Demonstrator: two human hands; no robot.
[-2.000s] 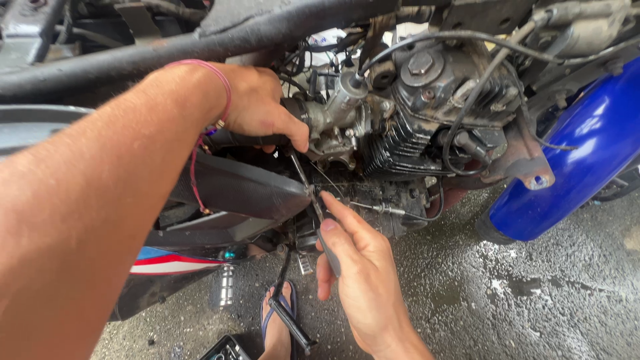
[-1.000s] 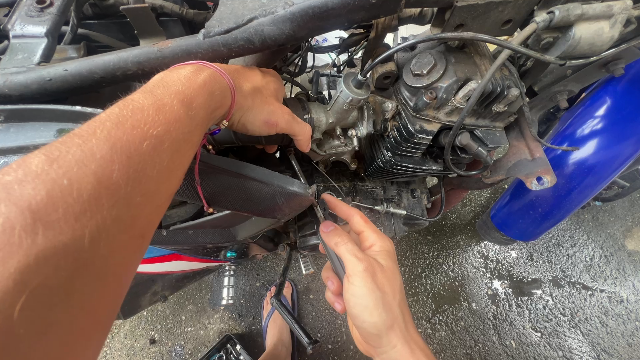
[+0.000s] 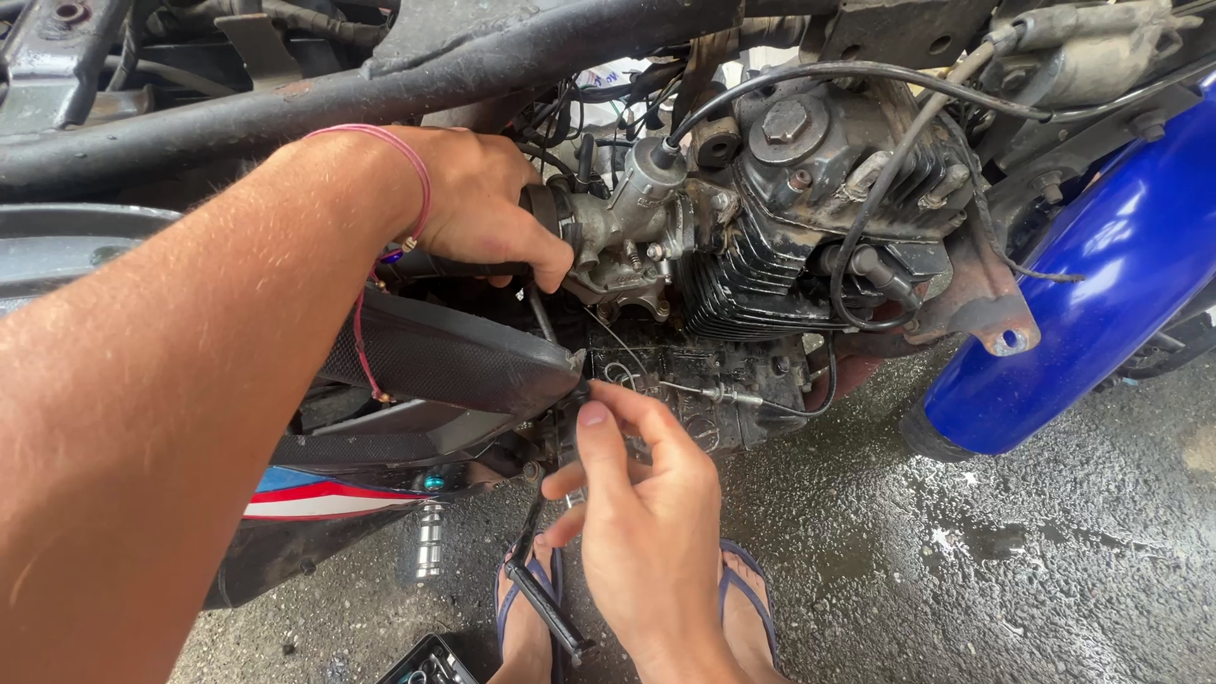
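My left hand (image 3: 489, 204), with a pink string bracelet at the wrist, curls over the black rubber intake boot (image 3: 543, 211) beside the carburetor (image 3: 622, 223). Below its fingers runs the metal shaft (image 3: 541, 315) of a slim tool, apparently a screwdriver, partly hidden by the dark plastic fairing (image 3: 465, 356). At the fairing's tip, the thumb and forefinger of my right hand (image 3: 641, 494) pinch a small dark piece (image 3: 581, 388), seemingly the tool's handle end. A thin bare cable (image 3: 617, 337) passes just right of the shaft. What the tool's tip touches is hidden.
The finned engine cylinder (image 3: 760, 275) and blue front fender (image 3: 1073, 285) lie to the right. A black frame tube (image 3: 285, 114) crosses above. Below are the kick-start lever (image 3: 546, 608), a footpeg (image 3: 429, 541), two feet in flip-flops and an open tool case (image 3: 427, 665) on wet ground.
My right hand has shifted its grip: a dark handle lay along its fingers earlier, and now only a short dark end shows at the fingertips. My left hand stays at the boot.
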